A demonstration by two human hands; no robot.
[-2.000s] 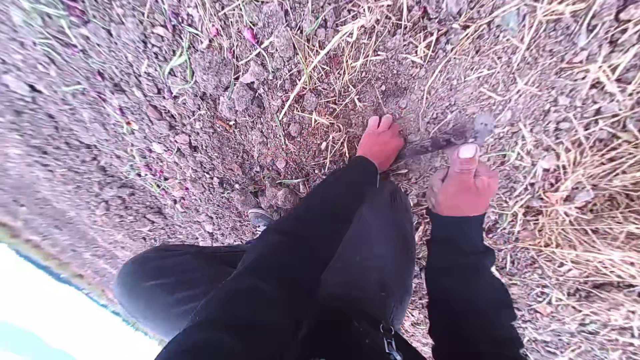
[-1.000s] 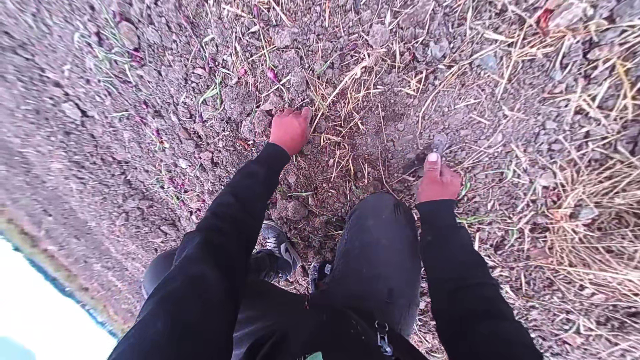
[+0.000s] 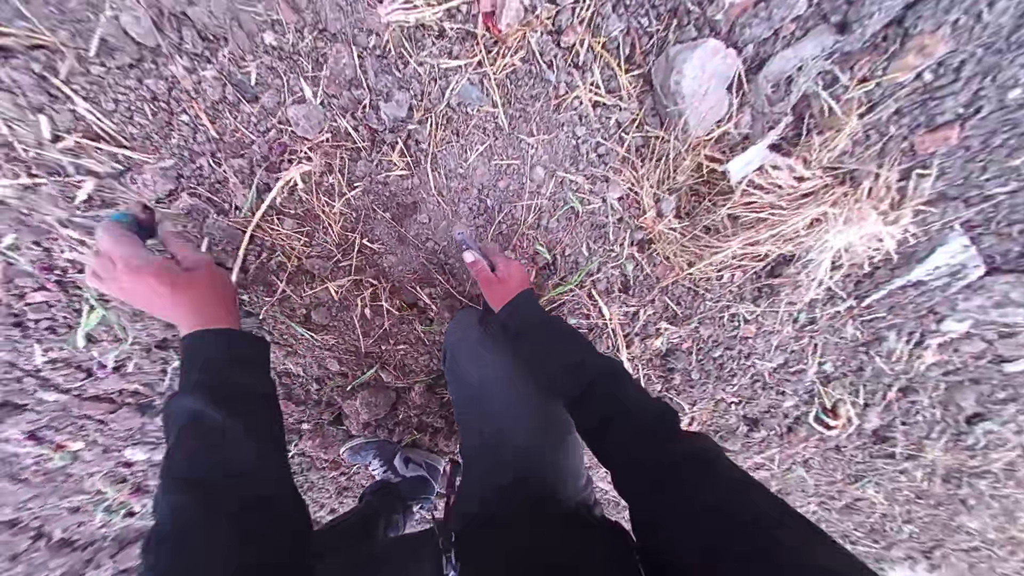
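My left hand is raised at the left, blurred, with its fingers around a small dark lump that shows a bit of blue-green; I cannot tell what it is. Close to my knee, my right hand is closed around a narrow dark tool, only its tip showing past the thumb. Most of the tool is hidden by the hand and by the view. Below and between both hands lies brown cloddy soil strewn with dry straw.
A clump of dry roots and straw lies at the right. Behind it are a large pale stone and flat pale pieces. My shoe stands on the soil at the bottom, left of my bent knee.
The view has swung toward the right. My left hand has come away from the soil, where it was one second ago, and moved out to the left, with a dark lump now showing at its fingers.
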